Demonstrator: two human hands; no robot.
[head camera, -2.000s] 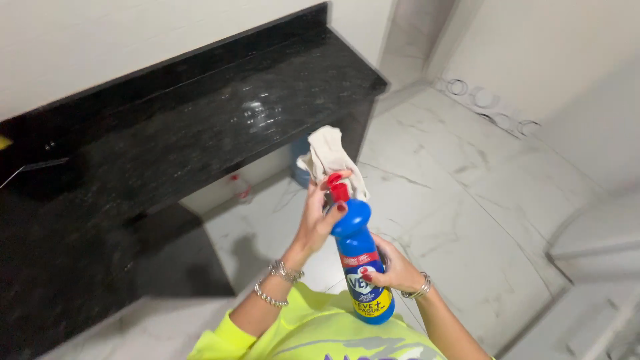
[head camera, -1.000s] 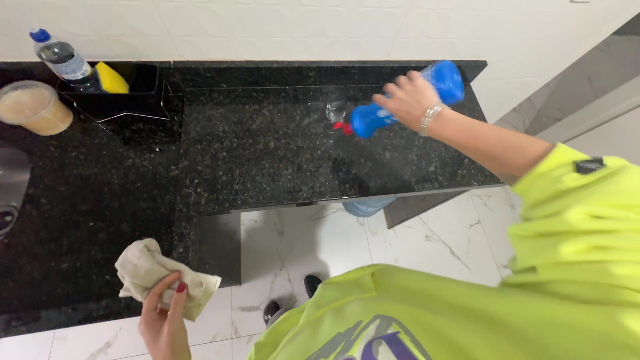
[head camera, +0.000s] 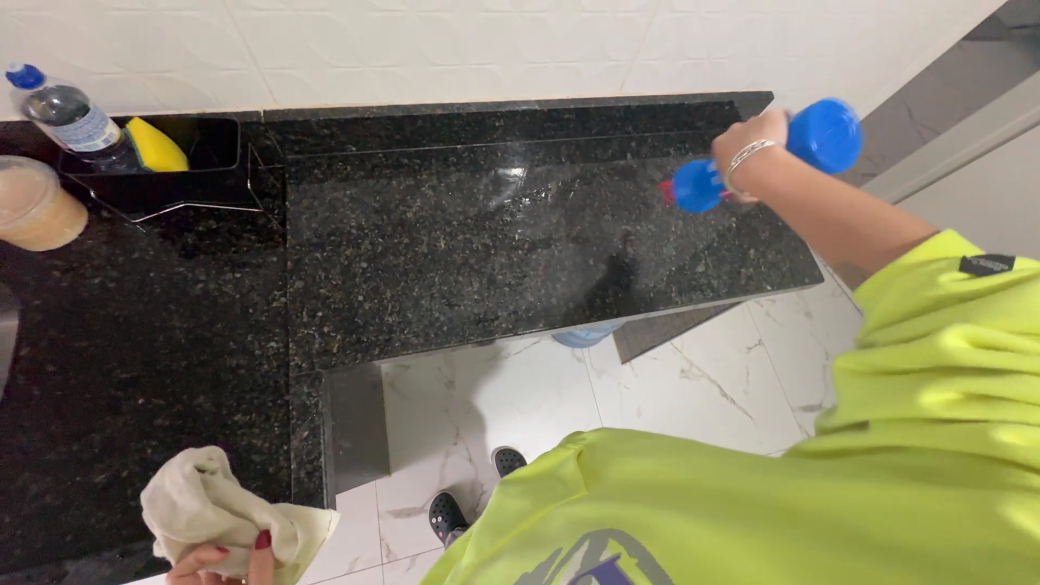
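My right hand (head camera: 751, 150) grips a blue spray bottle (head camera: 825, 136) above the right end of the black granite countertop (head camera: 455, 244). The bottle is tilted, its red nozzle (head camera: 668, 192) pointing left over the stone. Wet, shiny marks lie on the counter left of the nozzle. At the lower left, my left hand (head camera: 223, 565) holds a bunched off-white cloth (head camera: 211, 504) by the counter's front edge; part of this hand is cut off by the frame.
A black wire-framed caddy (head camera: 175, 191) holds a yellow sponge (head camera: 158, 146) and a bottle with a blue cap (head camera: 81, 122). Beside it stands a lidded plastic tub (head camera: 39, 207). A sink edge (head camera: 6, 337) shows at far left. Under the counter is a blue container (head camera: 585, 335).
The spray bottle, held near my body in both hands at first, is now over the counter in my right hand alone. Since one second ago it has moved right along the counter.
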